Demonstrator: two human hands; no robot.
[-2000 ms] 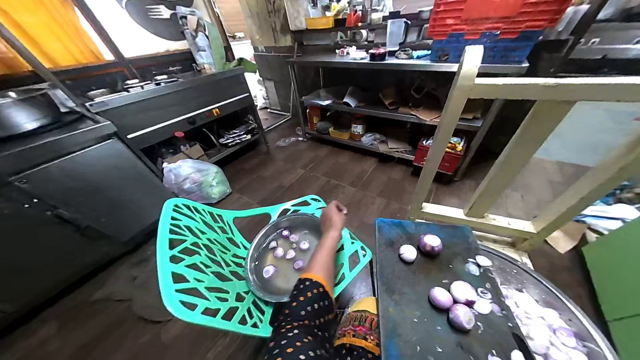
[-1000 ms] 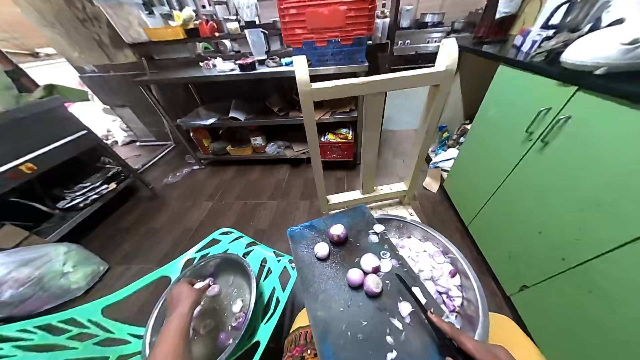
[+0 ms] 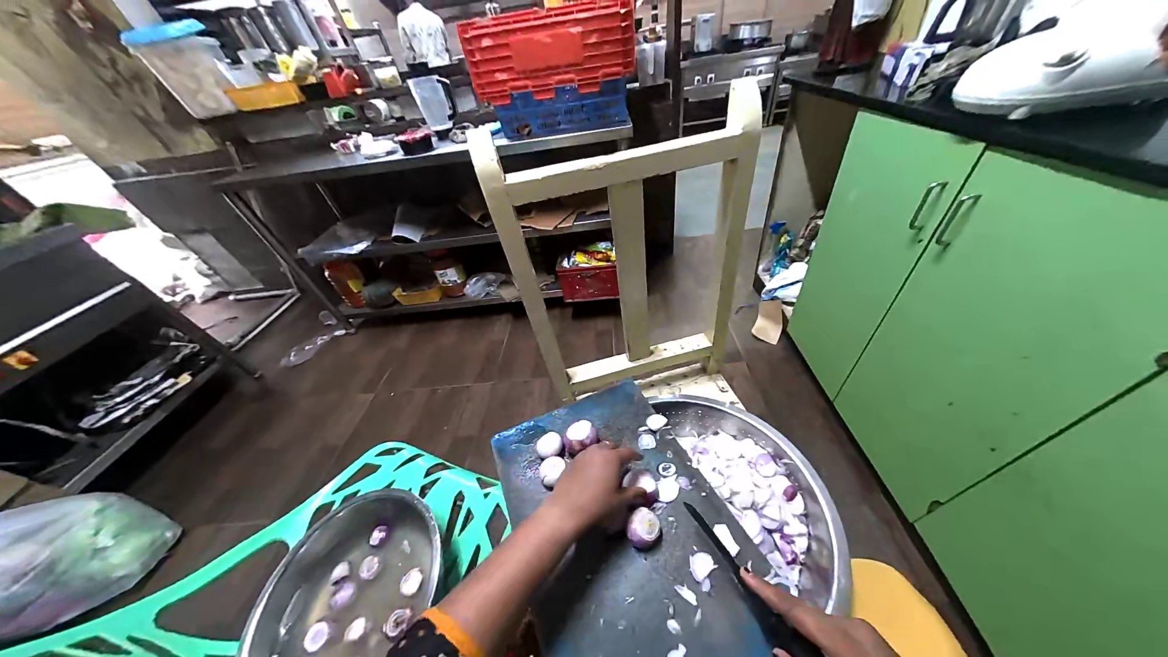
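Note:
My left hand (image 3: 598, 484) is over the dark cutting board (image 3: 584, 593), its fingers among several peeled red onions (image 3: 644, 527); whether it grips one cannot be told. My right hand (image 3: 821, 620) holds a black-handled kitchen knife (image 3: 712, 527), its blade low over the board beside onion scraps (image 3: 703, 566). The board rests partly over a wide steel basin (image 3: 835, 547) of sliced onions (image 3: 757, 493). At the lower left, a steel bowl (image 3: 420, 520) of water with several onions stands on a green plastic chair (image 3: 383, 456).
A cream wooden chair (image 3: 630, 173) stands beyond the basin. Green cabinets (image 3: 1022, 328) line the right side. A steel shelf table (image 3: 420, 164) with red crate (image 3: 547, 46) is behind. A plastic bag of vegetables (image 3: 82, 557) lies at the left.
My left hand has moved from the bowl of water to the onions on the board. More onions are on the board than one second ago. The view has swung right since two seconds ago.

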